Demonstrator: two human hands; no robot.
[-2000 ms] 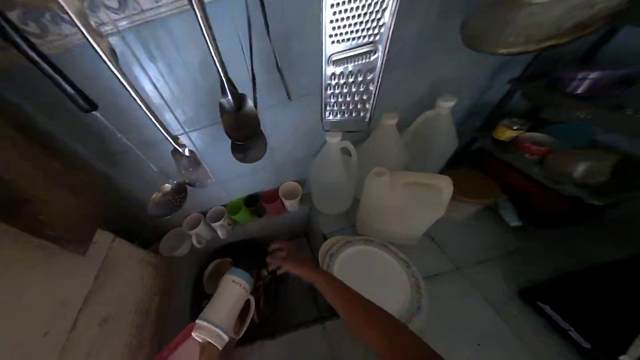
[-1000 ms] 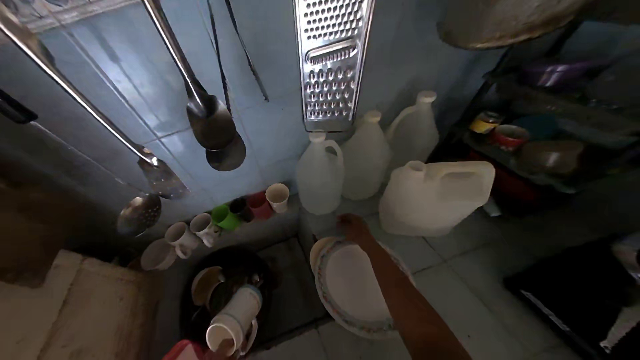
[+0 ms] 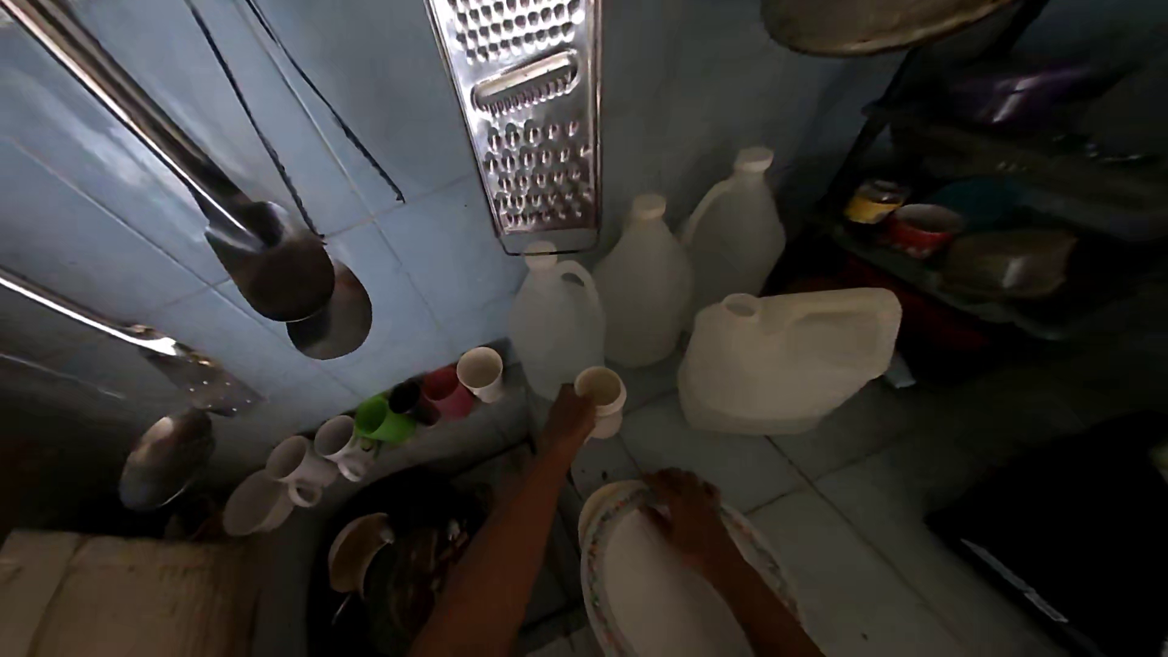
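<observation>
My left hand grips a pale cup in front of a translucent plastic jug. Below and to the right, my right hand rests on the upper part of a stack of white oval plates with a patterned rim; its fingers are spread and touch the plates. A row of cups runs along the wall ledge, among them a white cup, a red cup and a green cup. In the dark basin at lower left lies a beige bowl or cup, partly hidden.
A cream jug and two more translucent jugs stand behind the plates. A metal grater and ladles hang on the tiled wall. At right are a cluttered shelf and a black object. A cardboard box is at lower left.
The pale cup in my left hand is now beside the jugs; a white mug lay over the basin before. My right hand has moved from the plates' upper edge onto them. The view has moved closer.
</observation>
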